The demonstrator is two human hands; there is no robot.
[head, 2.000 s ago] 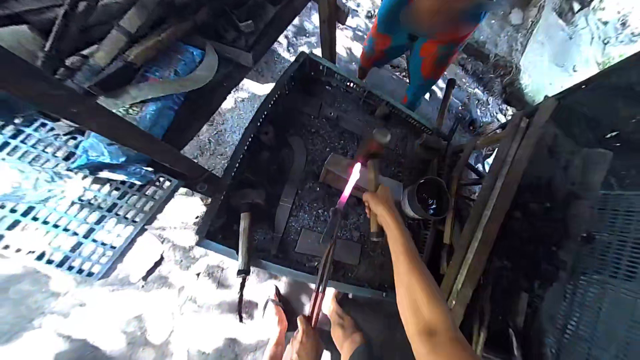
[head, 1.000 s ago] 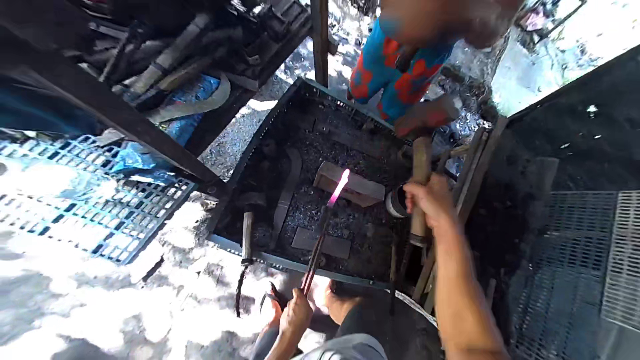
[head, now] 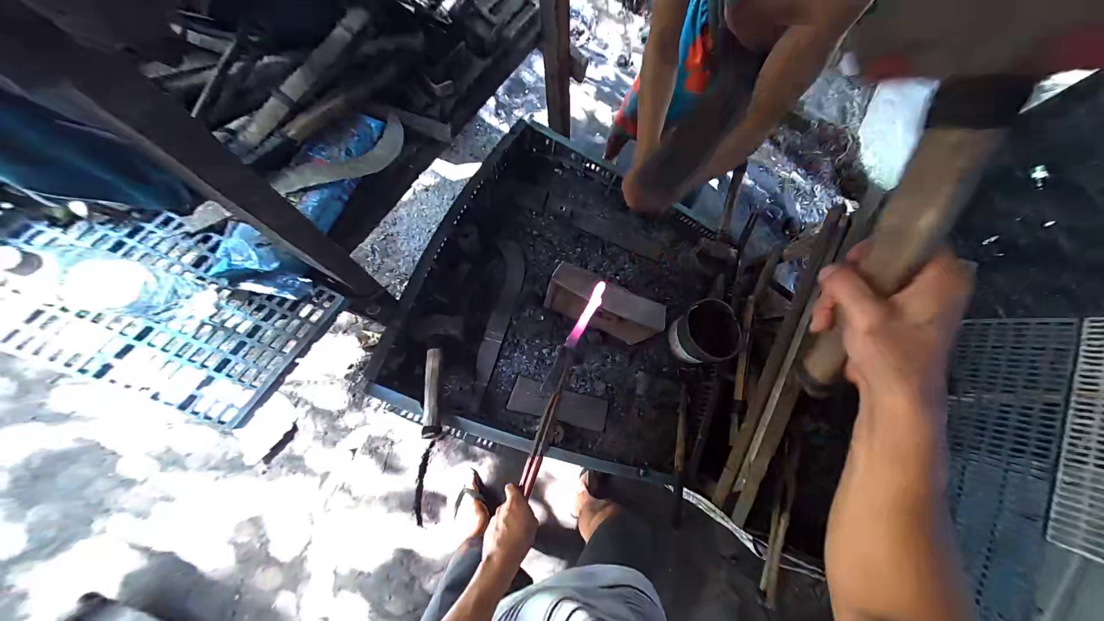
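Observation:
My left hand [head: 511,526] is closed around the reddish handles of long metal tongs [head: 548,424] at the lower middle. At the far end of the tongs a glowing hot metal piece [head: 588,312] lies over a metal anvil block [head: 634,312]. Raised at the right, my right hand [head: 893,315] grips the wooden handle of a hammer [head: 923,203]; the hammer's head is blurred near the top edge. Between the hot metal and my right hand stands a round can [head: 707,331]. A flat metal plate [head: 558,403] lies below the block.
A dark plastic crate [head: 448,216] surrounds the block. Another hammer [head: 432,379] rests across its near left edge. Wooden boards [head: 789,362] and long tools line its right side. Another person's arms [head: 733,129] reach over the far side. A blue plastic grate [head: 164,310] lies at the left.
My right hand has raised the hammer from over the glowing metal to the right. The other person's arms have come down over the crate's far side. My left hand still holds the tongs.

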